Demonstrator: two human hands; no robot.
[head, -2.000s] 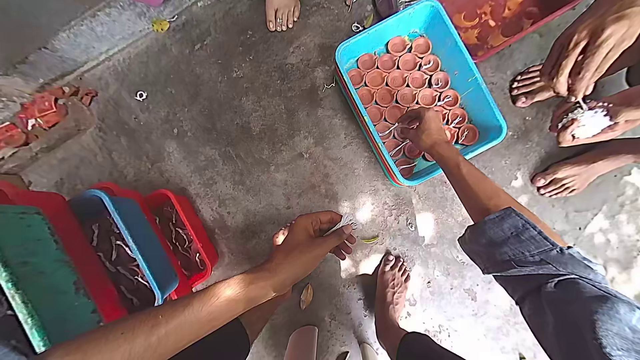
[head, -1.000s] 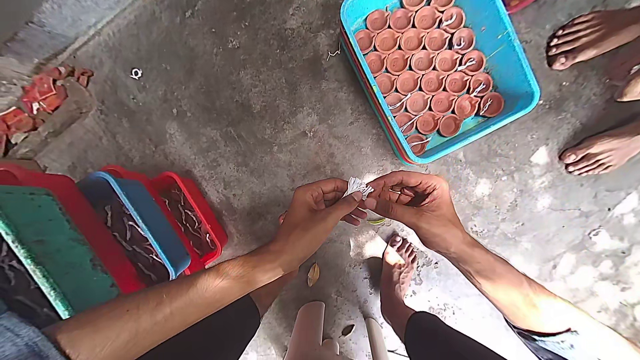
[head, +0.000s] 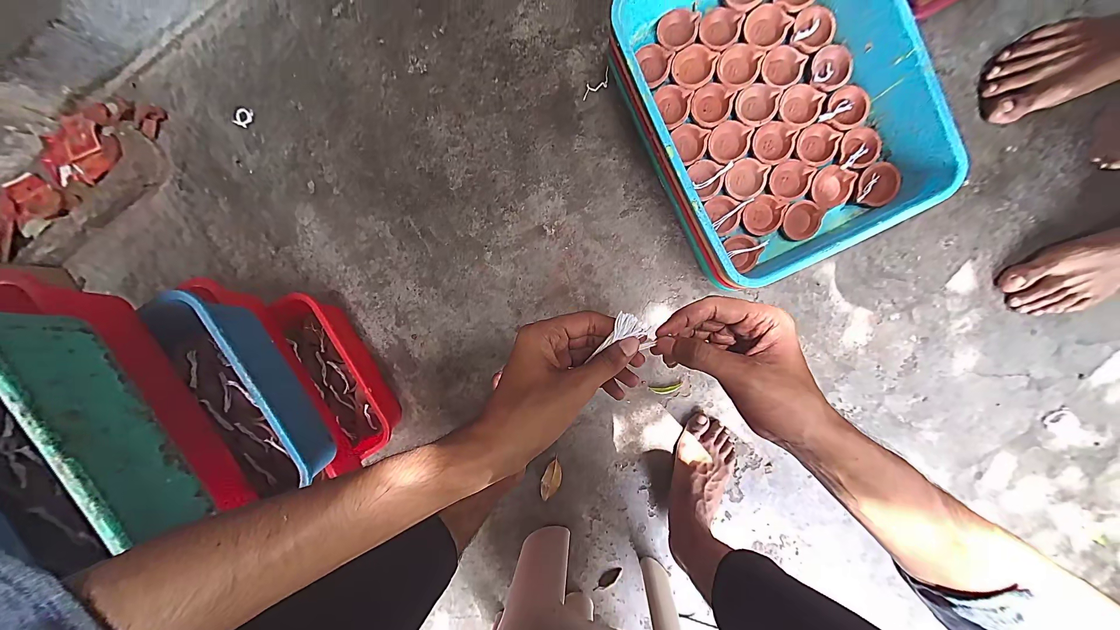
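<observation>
A bundle of white cotton wicks (head: 626, 329) is pinched between the thumb and fingers of my left hand (head: 569, 354), at the centre of the view. Close on its right, my right hand (head: 739, 354) has its thumb and fingertips closed on the wick ends at the bundle's edge. Beyond my hands stands a blue plastic tray (head: 853, 252) with many small clay lamps (head: 773, 142) in rows. White wicks (head: 837, 110) lie in the lamps along its right side and in some at the lower left; the other visible lamps hold none.
At left stand red (head: 372, 385), blue (head: 254, 376) and green (head: 79, 394) plastic trays with dark contents and pale strands. Broken red clay pieces (head: 79, 149) lie at the upper left. Another person's bare feet (head: 1063, 271) are at right. A dry leaf (head: 550, 479) lies near my foot.
My right hand has moved from the lamps in the blue tray to the wick bundle in my left hand. The other person's hands, seen earlier at right, are out of view.
</observation>
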